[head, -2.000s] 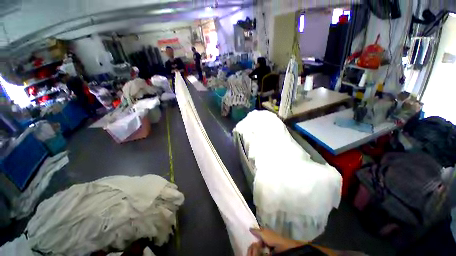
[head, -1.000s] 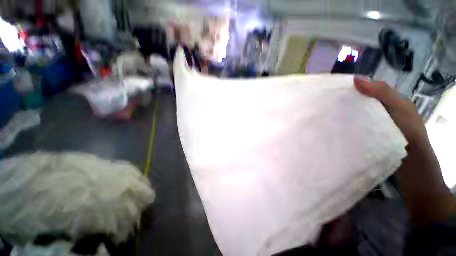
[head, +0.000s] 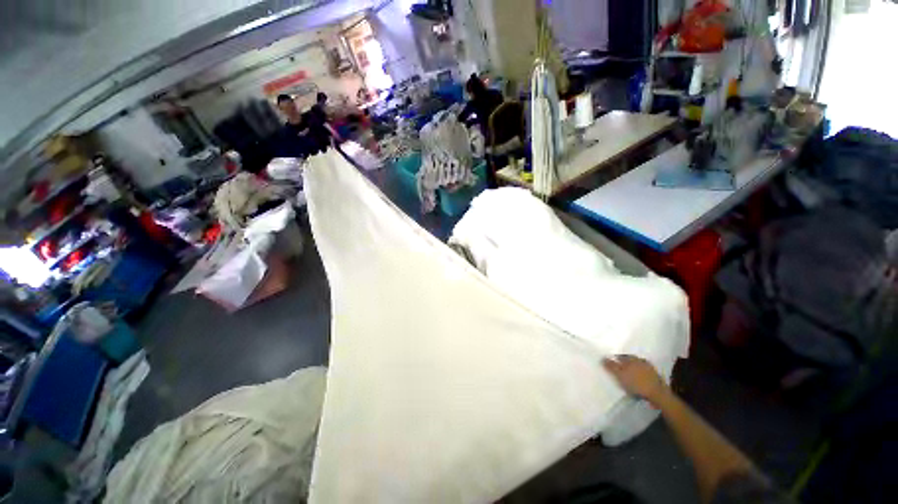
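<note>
A cream fabric length [head: 423,354] hangs in the air, spread into a wide triangle. Its narrow far end is up near a person standing at the back. My right hand [head: 638,378] grips its near right corner with bent fingers. The near left part runs out at the bottom edge of the picture. My left hand is not visible. A crumpled fabric heap [head: 226,443] lies on the floor at the lower left, partly hidden behind the length.
A bright white fabric load [head: 581,276] stands just right of the length. A white sewing table [head: 679,192] with a blue edge and dark cloth piles [head: 807,285] are at the right. A pink tub [head: 258,285] stands at the left. People are at the back.
The fabric, narrow at first and then raised and spread high, is now a lower, wide triangle. My right hand rose to the upper right, then came down and left.
</note>
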